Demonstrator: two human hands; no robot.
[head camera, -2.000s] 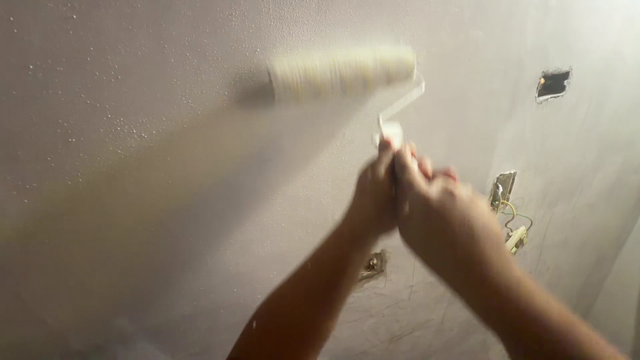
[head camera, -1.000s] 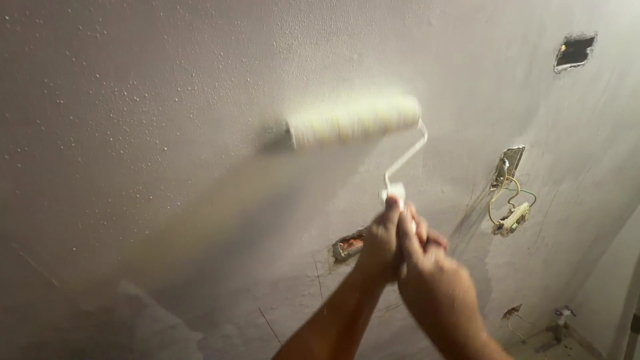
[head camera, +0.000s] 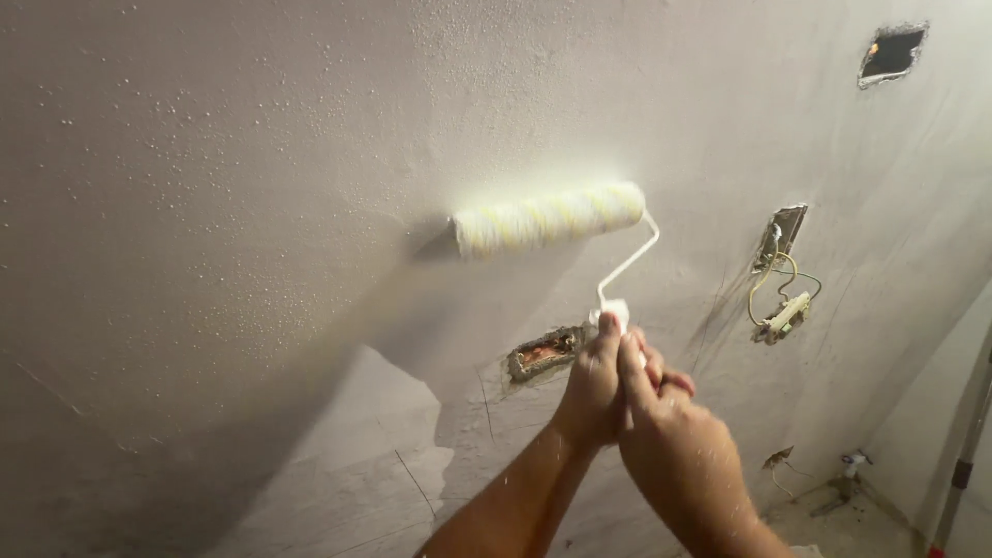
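Note:
A paint roller (head camera: 550, 218) with a white, yellow-striped sleeve lies against the plastered wall (head camera: 310, 155) near the middle of the view. Its bent white wire frame runs from the sleeve's right end down to a white handle. My left hand (head camera: 593, 387) grips the handle, thumb up near its top. Pressed close beside it, my right hand (head camera: 674, 434) wraps the handle from the right. The fingers hide most of the handle. Small white droplets dot the wall to the left, and white specks mark both forearms.
Right of the roller, a switch or socket fitting (head camera: 787, 318) hangs by wires from a recessed box (head camera: 783, 232). A square opening (head camera: 893, 54) is at upper right. Another wall box (head camera: 546, 353) lies just left of my hands. A valve (head camera: 855, 462) and a pole (head camera: 961, 473) are at lower right.
Both hands and the roller have moved down the wall, still together. The lower wall box and the hanging fitting show more fully. The view has shifted somewhat.

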